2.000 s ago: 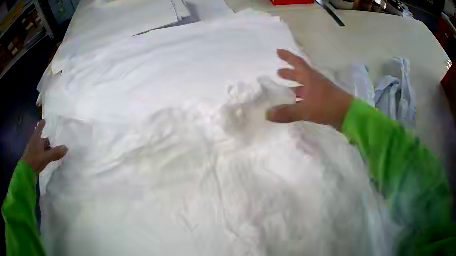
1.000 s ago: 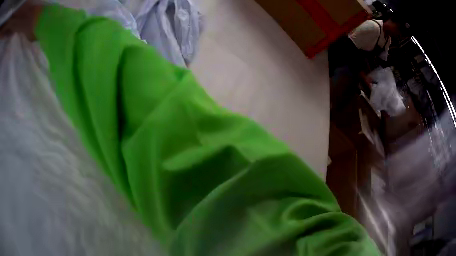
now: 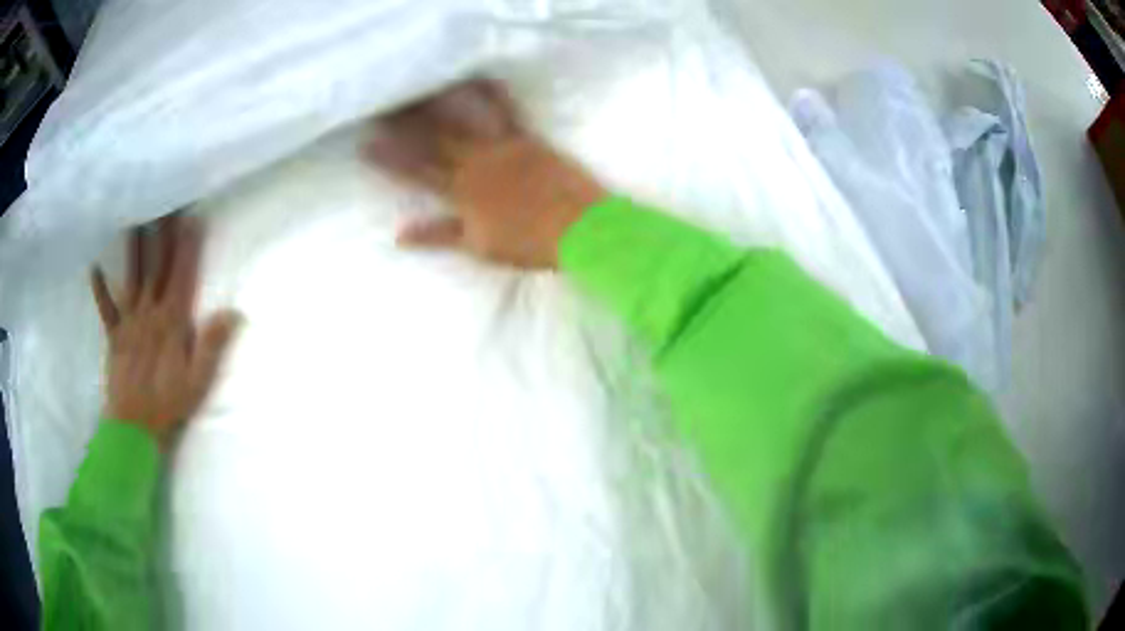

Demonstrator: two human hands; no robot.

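A thin white cloth piece [image 3: 358, 407] lies spread over the white stack in front of me, wrinkled toward the lower right. My left hand [image 3: 158, 327] lies flat on the cloth at the left, fingers apart, holding nothing. My right hand [image 3: 487, 173] is on the cloth at the upper middle, blurred, fingers pointing left, with no cloth seen gripped. The fingertips of both hands reach a raised fold or edge of white cloth [image 3: 284, 111] that runs across the top.
Pale blue cloth [image 3: 913, 185] is heaped right of the stack on the cream table [image 3: 1073, 333]. The edge of a brown carton [image 3: 1110, 148] shows at the right rim. Dark shelving [image 3: 25, 74] shows at the upper left.
The view has swung back from the table's right side. Compared with the earliest frame, my left hand has moved inward onto the cloth, and my right hand has moved left across it.
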